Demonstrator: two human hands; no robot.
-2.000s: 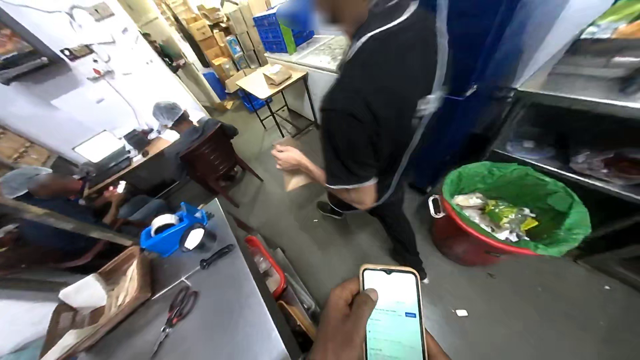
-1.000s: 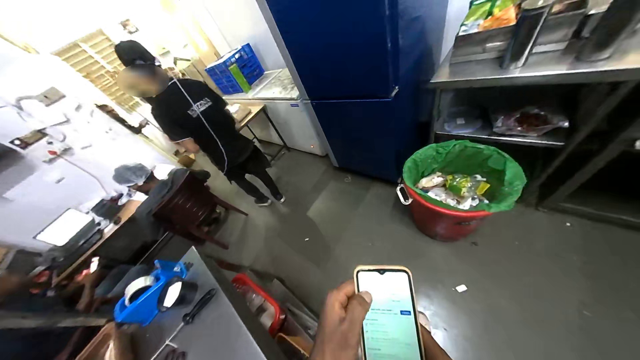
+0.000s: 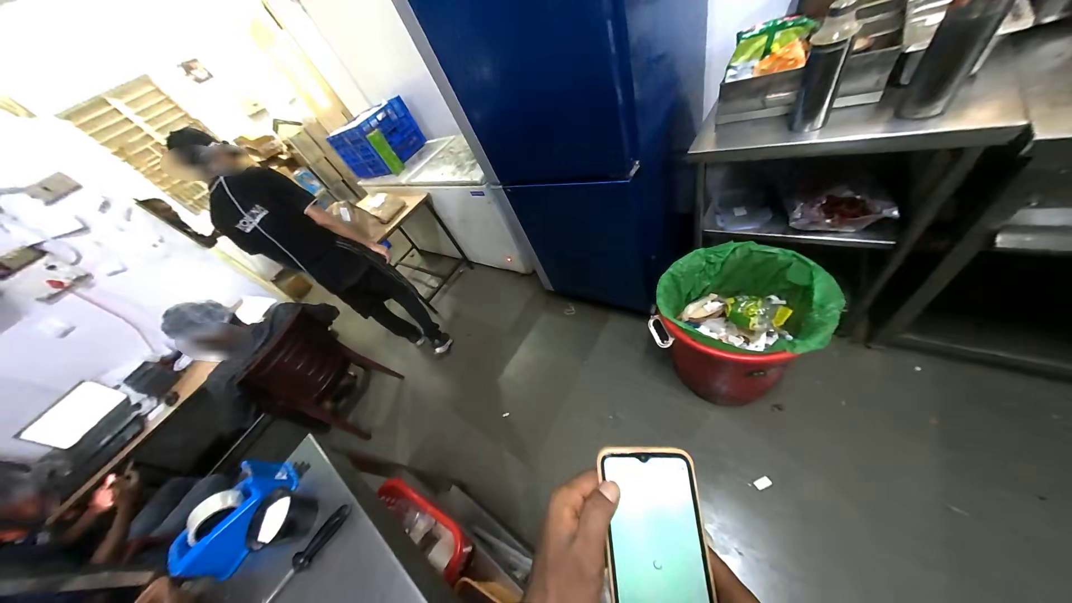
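A smartphone (image 3: pixel 657 528) in a light orange case is held upright near the bottom centre, its screen lit pale green and white. My left hand (image 3: pixel 574 536) grips its left side, with the thumb on the screen's upper left edge. Of my right hand (image 3: pixel 727 574) only a part shows at the phone's lower right side; its fingers are mostly hidden behind the phone. To the left, a blue tape dispenser (image 3: pixel 219 536) with rolls of tape and a black-handled tool (image 3: pixel 322 536) lie on a metal table (image 3: pixel 360 557).
A red bin (image 3: pixel 729 377) with a green liner holds waste. Beyond it stand a steel shelf table (image 3: pixel 863 138) and a blue refrigerator (image 3: pixel 569 92). A person in black (image 3: pixel 285 218) stands at back left; others sit near a desk. A red basket (image 3: pixel 431 523) is beside the metal table.
The person in black has moved away toward the back left and now stands by the wooden table. The phone's screen has gone from showing text to nearly blank. The view has swung right.
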